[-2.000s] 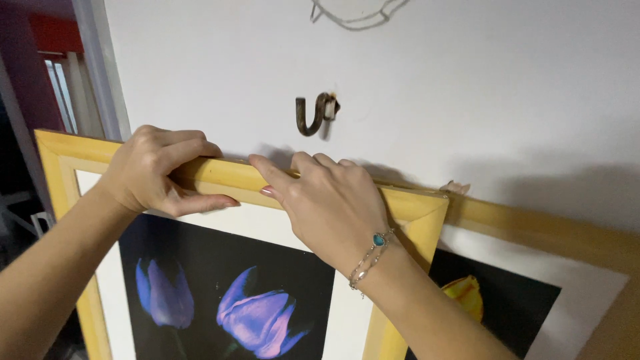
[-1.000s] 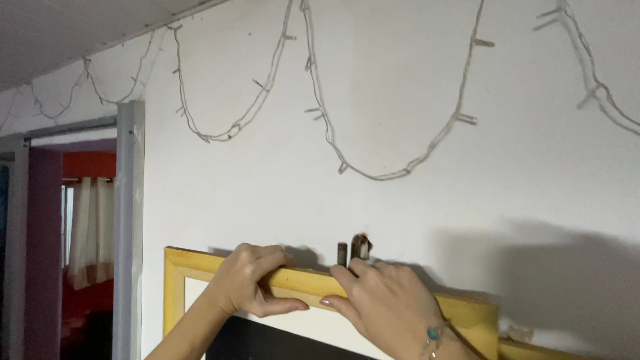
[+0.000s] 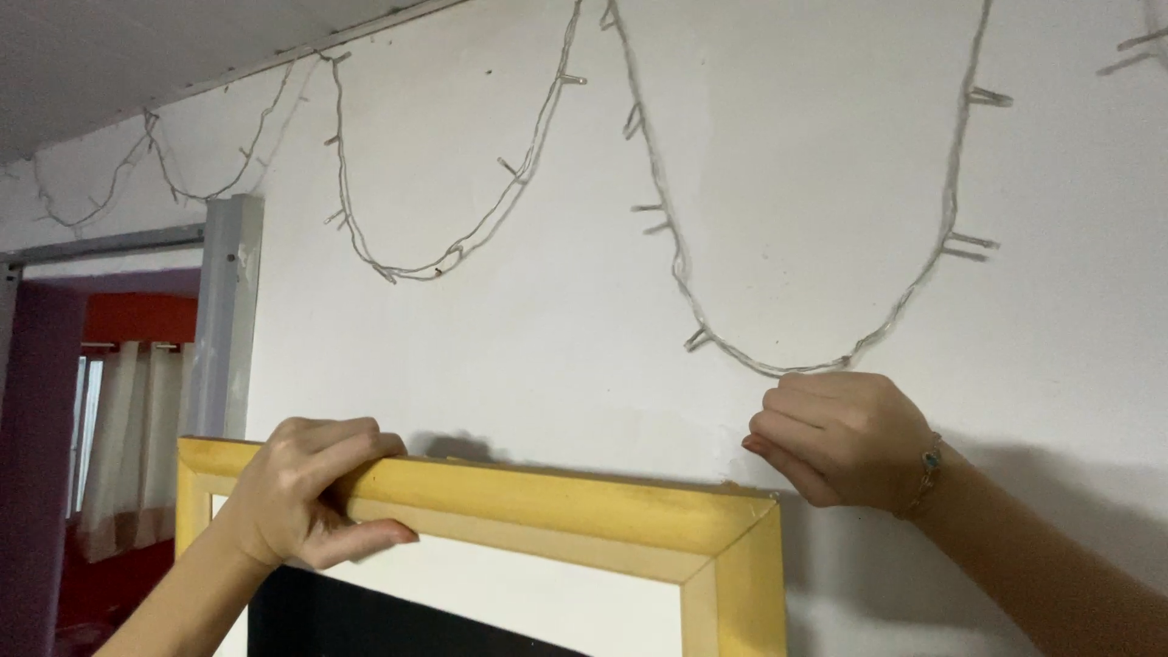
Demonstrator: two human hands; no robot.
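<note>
My left hand (image 3: 319, 497) grips the top rail of a yellow wooden picture frame (image 3: 566, 497), its thumb on the front and its fingers over the top edge. A white mat and a dark picture (image 3: 365, 616) show inside the frame. My right hand (image 3: 835, 443) is off the frame, up and to the right of its top right corner, with curled fingers against or close to the white wall. It is just under the lowest part of a string-light wire (image 3: 680, 265); whether it touches the wire or holds anything cannot be seen. The metal wall hook is not visible.
More loops of string lights (image 3: 342, 173) hang along the wall near the ceiling (image 3: 164, 55). On the left is a grey door frame (image 3: 228, 310), with a pale curtain (image 3: 137, 438) in the room beyond.
My right hand has let go of the frame and moved right. The frame has shifted left along the wall in my left hand. The hook seen before is out of sight. The view has tilted up.
</note>
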